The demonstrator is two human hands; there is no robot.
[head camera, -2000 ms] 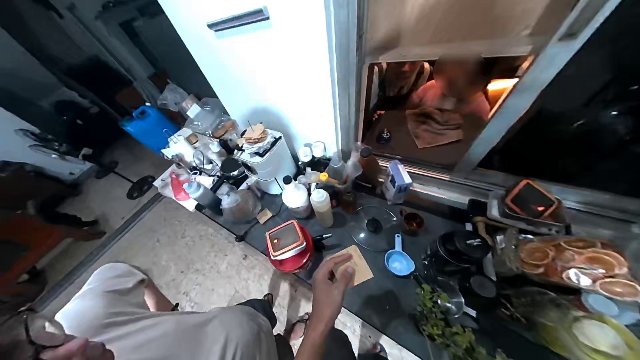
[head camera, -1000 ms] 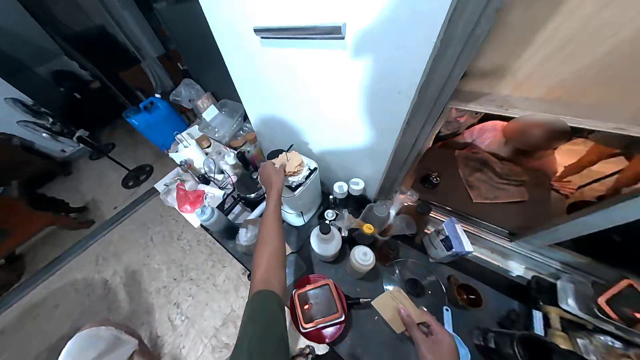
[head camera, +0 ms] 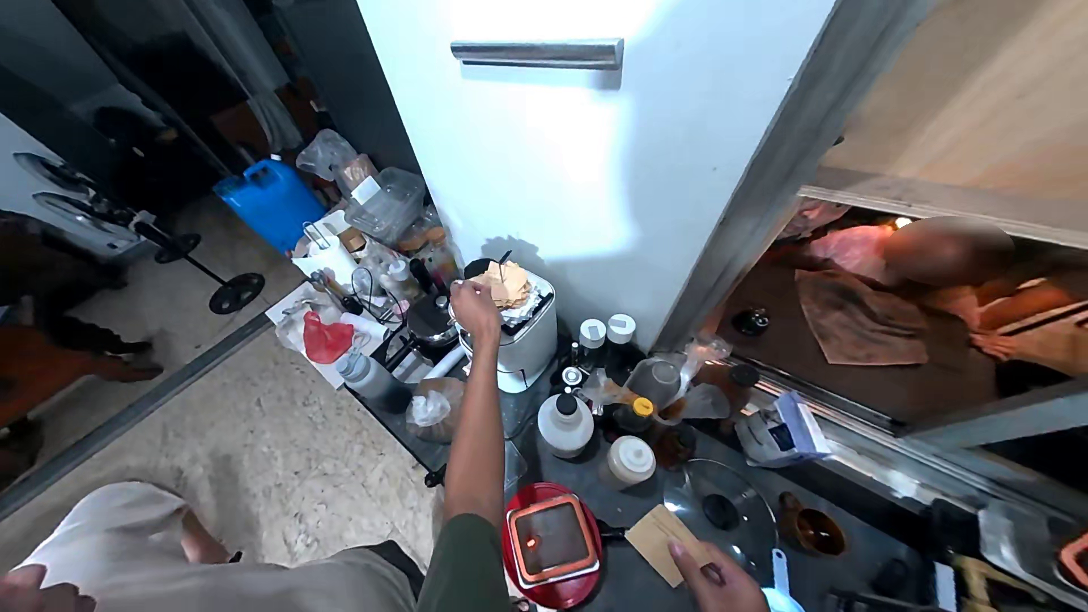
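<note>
My left hand (head camera: 476, 308), on an outstretched arm in a dark green sleeve, is at the left edge of a pile of brown paper slips (head camera: 508, 285). A thin dark spike stands up from the pile, which lies on top of a white countertop appliance (head camera: 518, 361). Whether my fingers grip a slip is hidden. At the lower right, my right hand (head camera: 718, 578) holds a brown paper slip (head camera: 665, 542) by its edge, above the dark counter. Left of that slip, an orange-rimmed rectangular container (head camera: 554, 542) rests on a round red pan or plate (head camera: 552, 588).
Squeeze bottles (head camera: 565, 425), a white-lidded jar (head camera: 629, 461) and a glass lid (head camera: 721, 512) crowd the counter. A brown cup (head camera: 818, 531) and light-blue ladle (head camera: 780, 586) are at right. A person (head camera: 858, 251) is beyond the window; another in a light shirt (head camera: 110, 540) is at lower left.
Two seconds ago one hand was over a brown slip on the counter. My left arm has since reached to the pile, and my right hand has picked up a slip. The view has swung left.
</note>
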